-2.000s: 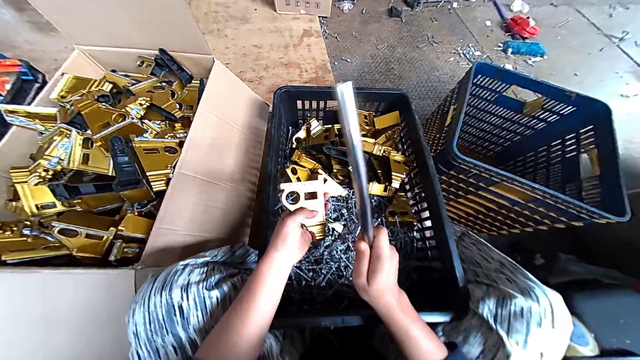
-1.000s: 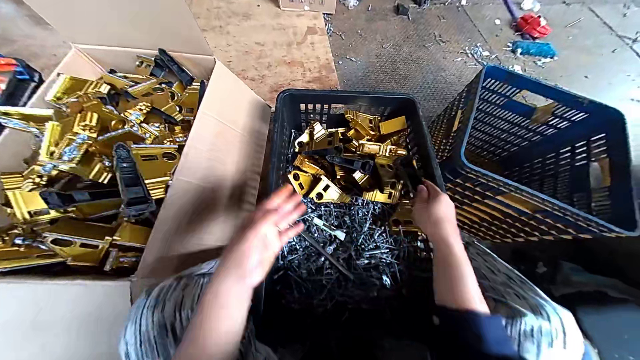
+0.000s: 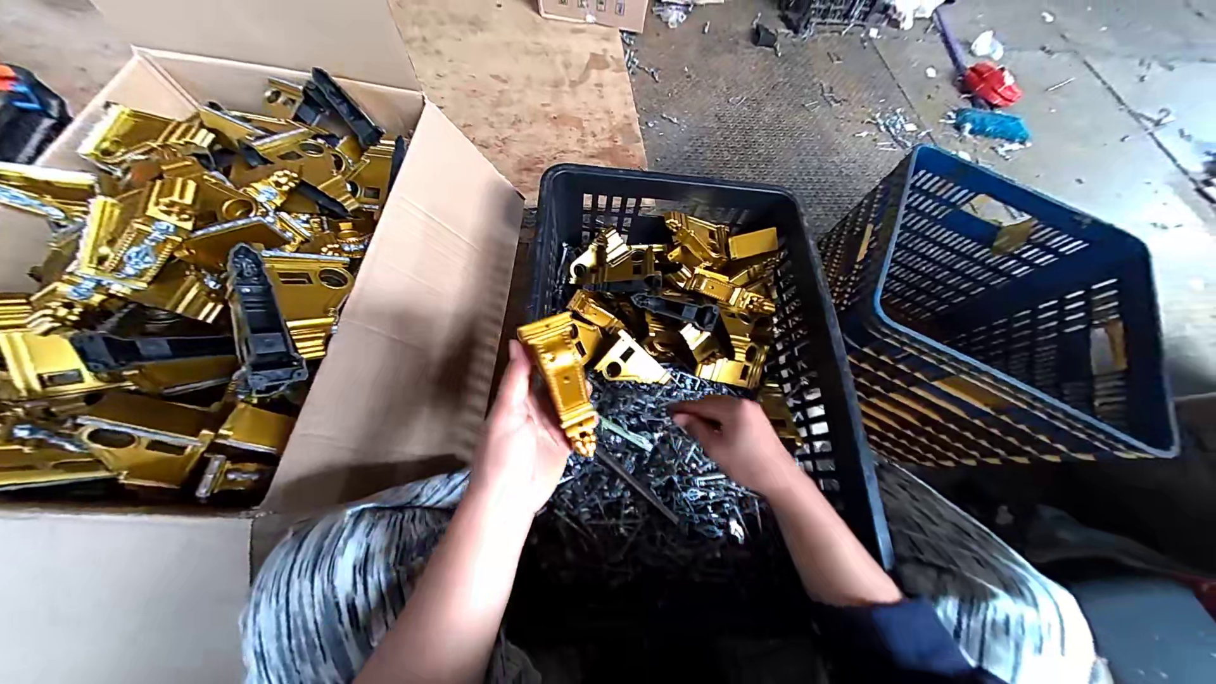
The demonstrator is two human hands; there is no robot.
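My left hand (image 3: 522,432) holds a gold-coloured plastic bracket (image 3: 562,375) over the left side of a black plastic crate (image 3: 844,399). To its right, my right hand (image 3: 731,437) is low over a heap of small metal pieces (image 3: 689,475), its fingers curled; whether it holds something small I cannot tell. A dark metal rod (image 3: 635,484) lies on the heap between my hands. More gold brackets (image 3: 632,361) and a black part (image 3: 676,310) fill the far half of the crate.
An open cardboard box (image 3: 408,285) full of gold and black brackets (image 3: 142,423) stands at the left. To the right is a blue plastic crate (image 3: 1026,408) with a few gold pieces. A red item (image 3: 993,85) and a blue one (image 3: 993,124) lie on the floor beyond.
My left hand, bare one second ago, now has a gold bracket in it. The rod, upright in my right hand two seconds ago, lies on the metal pieces. My right hand has moved left from the crate's side.
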